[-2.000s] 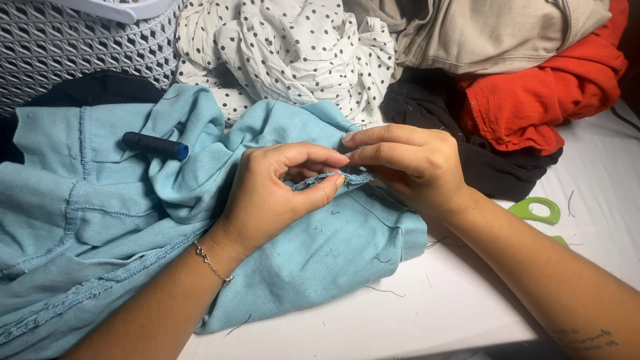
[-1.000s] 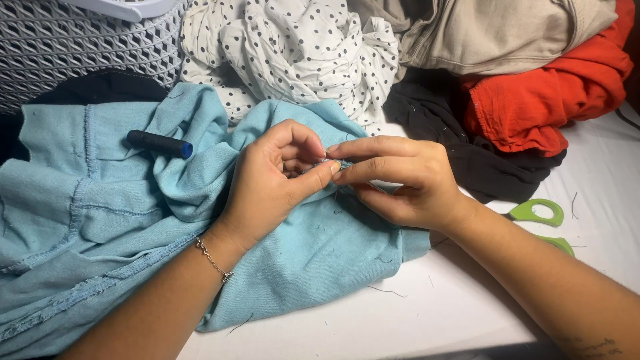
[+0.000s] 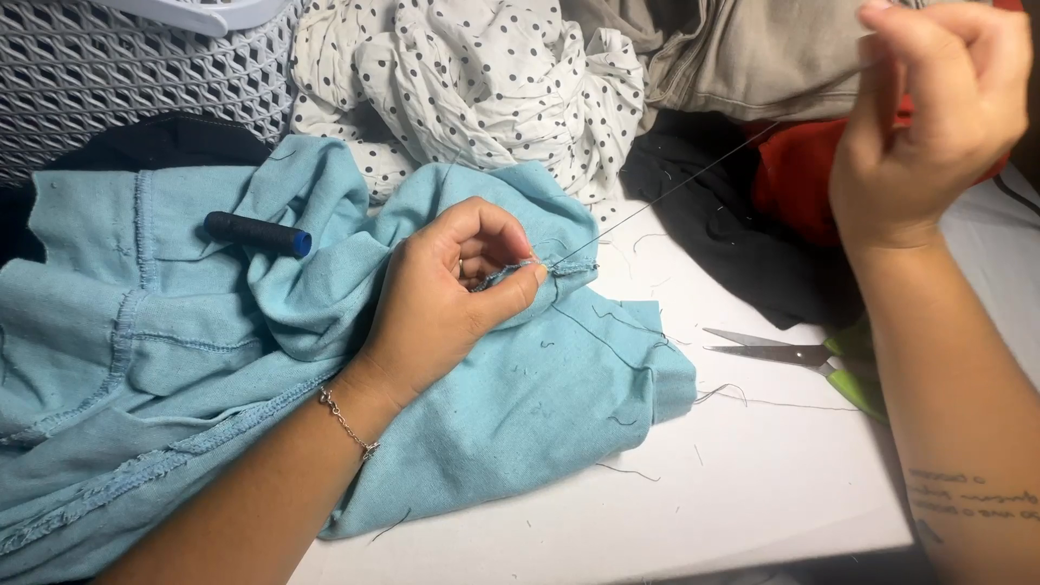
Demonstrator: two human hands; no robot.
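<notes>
My left hand [image 3: 455, 284] pinches the frayed seam edge of a light blue fabric garment [image 3: 504, 414] between thumb and fingers. From that seam a dark thread [image 3: 674, 185] runs taut up and right toward my right hand [image 3: 934, 122], which is raised with thumb and fingertips together at the upper right. The thread's far end fades near those fingertips, and a needle cannot be made out. A spool of dark thread [image 3: 257, 234] lies on the garment left of my left hand. Scissors with green handles [image 3: 800, 355] lie on the white table, partly behind my right forearm.
A grey woven plastic basket [image 3: 146, 81] stands at the upper left. White polka-dot fabric [image 3: 487, 89], beige fabric [image 3: 756, 57], red fabric [image 3: 800, 183] and black fabric [image 3: 723, 236] are heaped along the back. Loose thread ends lie on the white table [image 3: 617, 520].
My right hand has moved from beside my left hand up and to the right, and the thread now stretches between them. My left hand still pinches the seam. The scissors' blades have come into sight.
</notes>
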